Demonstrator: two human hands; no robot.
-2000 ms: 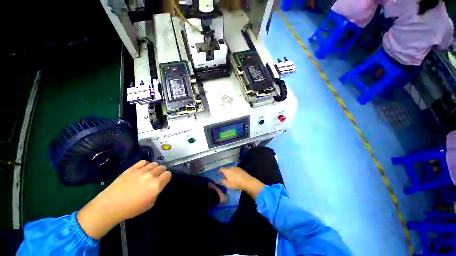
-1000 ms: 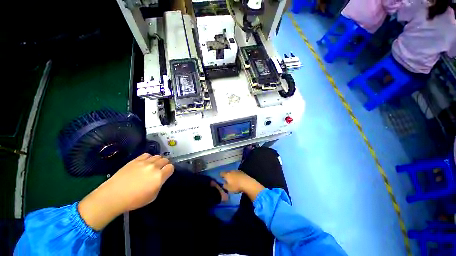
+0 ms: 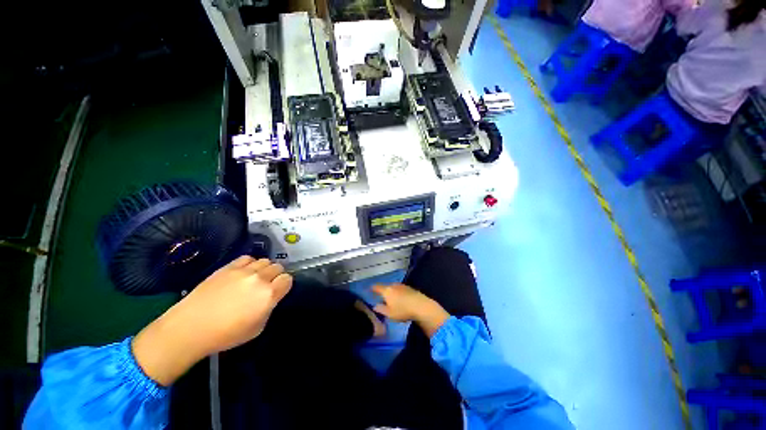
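A black phone unit with a white-printed label [image 3: 315, 128] lies in the left fixture [image 3: 326, 178] of the white bench machine. Another black unit [image 3: 441, 107] lies in the right fixture [image 3: 458, 144]. My left hand [image 3: 225, 304] is curled into a loose fist in front of the fan, nearer to me than the machine, with nothing visible in it. My right hand [image 3: 406, 304] is low over my lap, below the touchscreen [image 3: 396, 218]. Its fingers are partly hidden, and no held object shows. Neither hand touches a unit.
The desk fan [image 3: 172, 239] stands at the left on the green conveyor [image 3: 126, 151]. A white block [image 3: 368, 71] sits between the fixtures, with a tool head [image 3: 427, 34] above the right slide. Yellow, green and red buttons line the panel. People on blue stools [image 3: 651, 138] are at right.
The tool head has moved right, from over the central block to above the right slide. The touchscreen picture has changed. The view has shifted slightly. My hands keep nearly the same pose.
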